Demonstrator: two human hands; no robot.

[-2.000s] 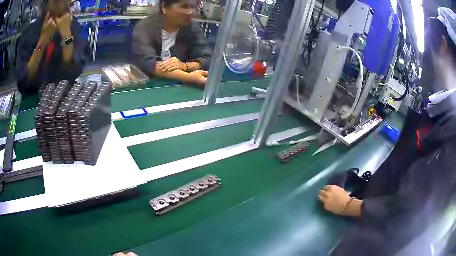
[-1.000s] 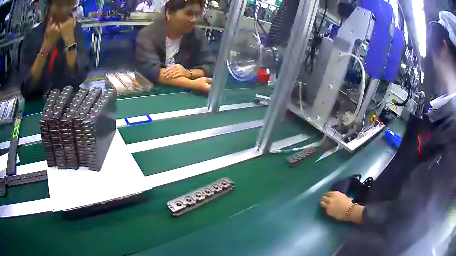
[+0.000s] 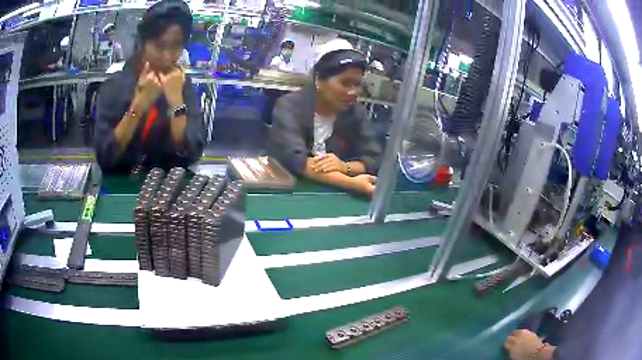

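A six-hole bar (image 3: 367,328) lies flat on the green bench top (image 3: 338,281), row of round openings facing up, near the bottom centre. To its left, stacked bars (image 3: 189,228) stand in several tall brown-grey columns on a white board (image 3: 211,306). A dark piece shows under the board's front edge. Neither of my hands is in view.
Flat-laid bars (image 3: 102,278) and a long dark strip (image 3: 83,235) lie at left beside a white machine (image 3: 10,133). Another bar (image 3: 491,282) lies near the right machine (image 3: 524,190). Metal posts stand between. Two people sit opposite; a hand (image 3: 526,346) rests at lower right.
The view has swung left and up, so the stack, the white board and the near bar now show further right and lower. The fingertips at the bottom edge two seconds ago are gone.
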